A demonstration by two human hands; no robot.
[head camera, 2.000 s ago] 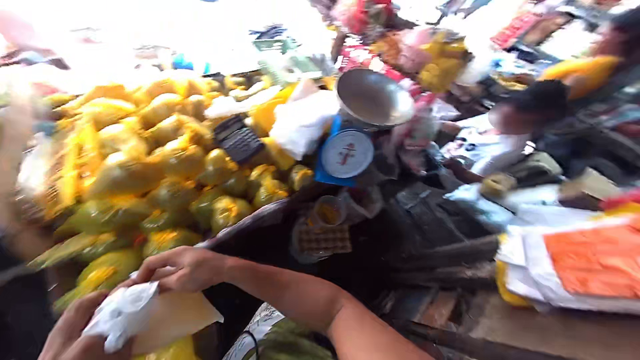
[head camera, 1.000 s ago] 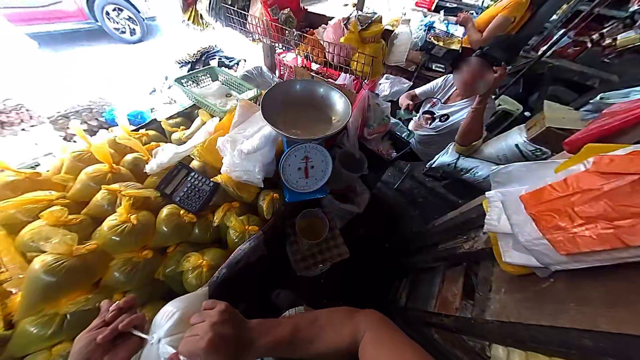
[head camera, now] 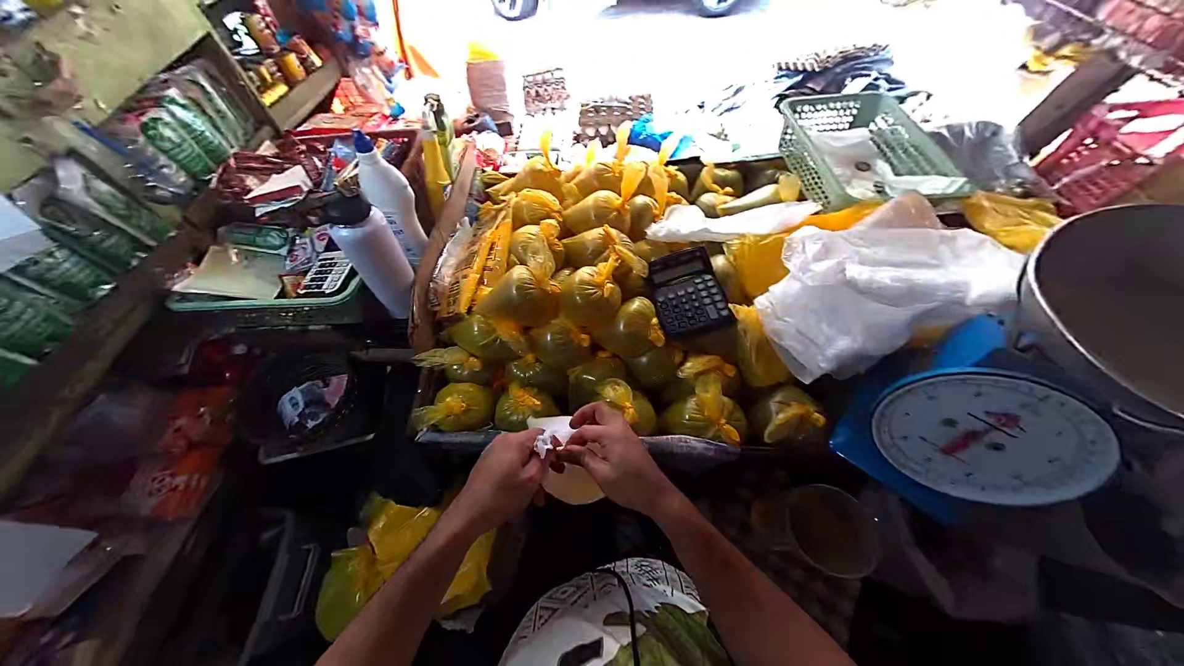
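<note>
My left hand (head camera: 507,474) and my right hand (head camera: 612,455) meet at the near edge of the display of knotted yellow plastic bags (head camera: 564,342). Between them hangs a small plastic bag (head camera: 573,483) with pale contents, its white top bunched in the fingers of both hands. A black calculator (head camera: 689,291) rests on the yellow bags, beyond my right hand. White plastic bags (head camera: 879,277) lie crumpled to the right of it. Farther right stands a blue dial scale (head camera: 994,439) with a metal pan (head camera: 1110,296).
A green plastic basket (head camera: 865,139) stands at the back right. On the left are white bottles (head camera: 375,254) and a green tray (head camera: 277,310) of small items. A yellow plastic bag (head camera: 407,546) is low left of my arms; a clear round container (head camera: 832,529) sits below the scale.
The view has swung strongly to the left. The person seated at the right a second ago is out of view. Both hands are still on the white bag, now with its top bunched between them.
</note>
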